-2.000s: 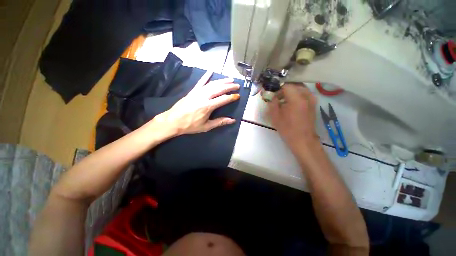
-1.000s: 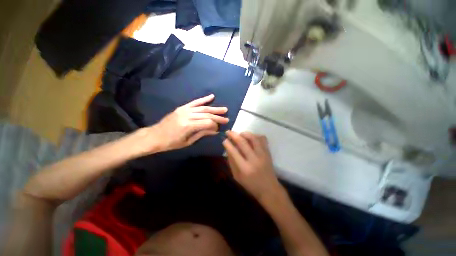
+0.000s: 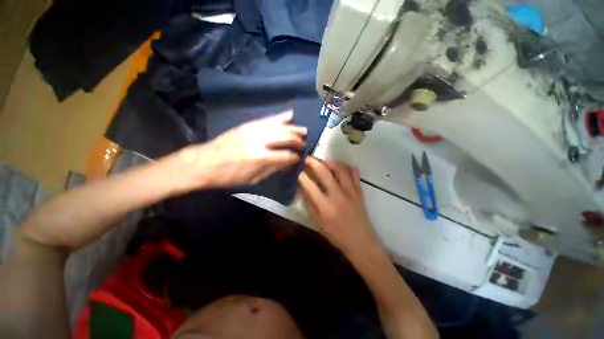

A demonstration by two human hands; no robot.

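Note:
A dark navy garment piece (image 3: pixel 255 89) lies on the machine table, its right edge running under the presser foot (image 3: pixel 327 109) of the off-white sewing machine (image 3: pixel 424 86). Its shiny, wrinkled part lies to the left. My left hand (image 3: pixel 255 151) is on the piece near that edge, its fingers bent and slightly blurred; the fingertips seem to hold the cloth. My right hand (image 3: pixel 331 198) is at the edge just below, its fingertips on the cloth edge. The needle tip is too small to make out.
Blue thread snips (image 3: pixel 425 189) lie right of my right hand. A red scissors loop (image 3: pixel 425 136) shows by the machine head. Cut dark panels (image 3: pixel 99 40) lie on cardboard (image 3: pixel 73 129) at left. A red stool (image 3: pixel 136 291) is low at left.
My right hand has come from beside the needle down to the cloth's edge. My left hand has moved down and bent its fingers. The garment piece has moved up and bunched farther back.

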